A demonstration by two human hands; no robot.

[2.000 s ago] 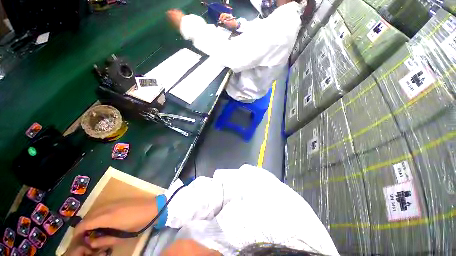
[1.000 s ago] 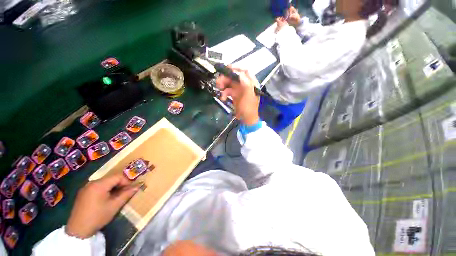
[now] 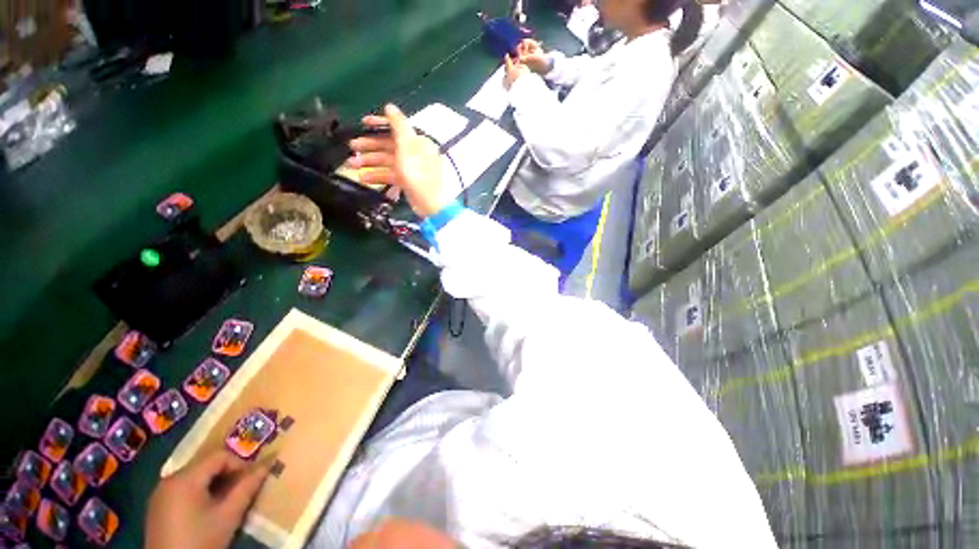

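Note:
One small pink-rimmed module lies on the tan work board, beside small dark square marks. My left hand is at the board's lower left, its thumb and finger close together just below the module. Whether they touch it or pinch something thin cannot be told. My right hand, with a blue wristband, is raised by the black iron stand. Its fingers are spread and it looks empty. The soldering iron cannot be made out clearly there.
Rows of modules lie left of the board. A black case, a tip-cleaner bowl and one module lie beyond it. A person in a white coat sits at the bench. Wrapped cartons stand at right.
My right hand left the board and reached the stand holding the black iron; now its fingers are spread without it. The module shows on the board, with my left hand just below it.

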